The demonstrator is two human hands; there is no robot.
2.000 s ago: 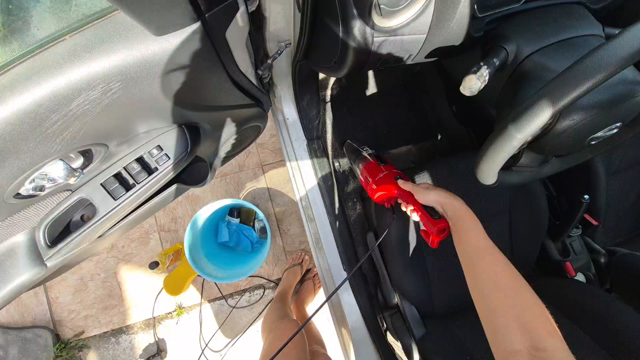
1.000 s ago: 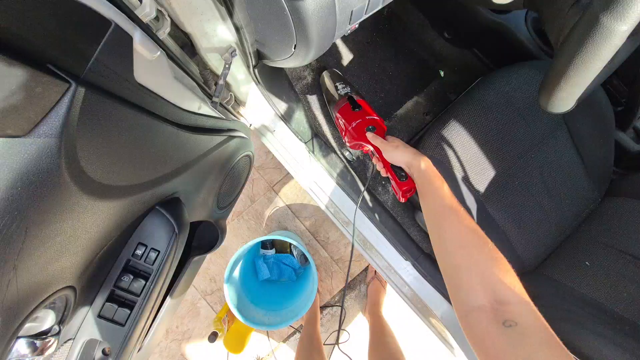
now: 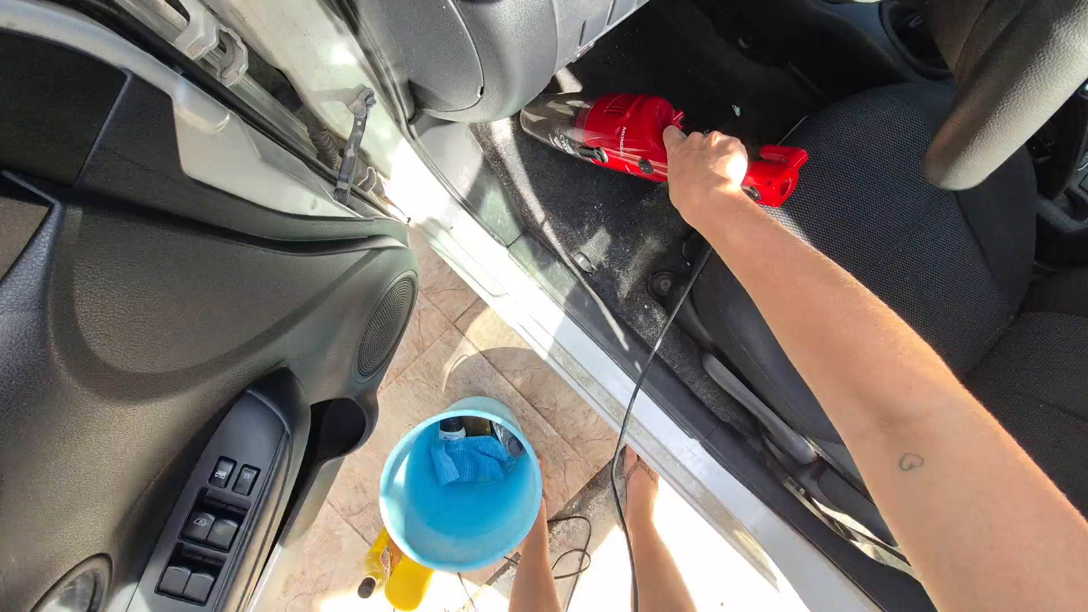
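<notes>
My right hand point(image 3: 707, 166) is closed around the handle of a red handheld vacuum cleaner point(image 3: 625, 127). The clear nozzle of the vacuum points left, at the car's dark floor carpet point(image 3: 595, 212) beneath the dashboard edge. Pale dust or grit is scattered over that carpet beside the driver's seat point(image 3: 884, 204). A black power cord point(image 3: 639, 382) runs down across the door sill to the ground. My left hand is out of view.
An open car door point(image 3: 212, 297) fills the left side. On the tiled ground stands a light blue bucket point(image 3: 399, 510) holding a blue cloth point(image 3: 472, 459) and bottles, with yellow bottles point(image 3: 408, 582) beside it. The white door sill point(image 3: 544, 340) crosses diagonally; the steering wheel point(image 3: 1011, 93) is upper right.
The vacuum in my right hand has turned from a steep slant to nearly level, its nozzle pointing left. The view has shifted toward the footwell and sill.
</notes>
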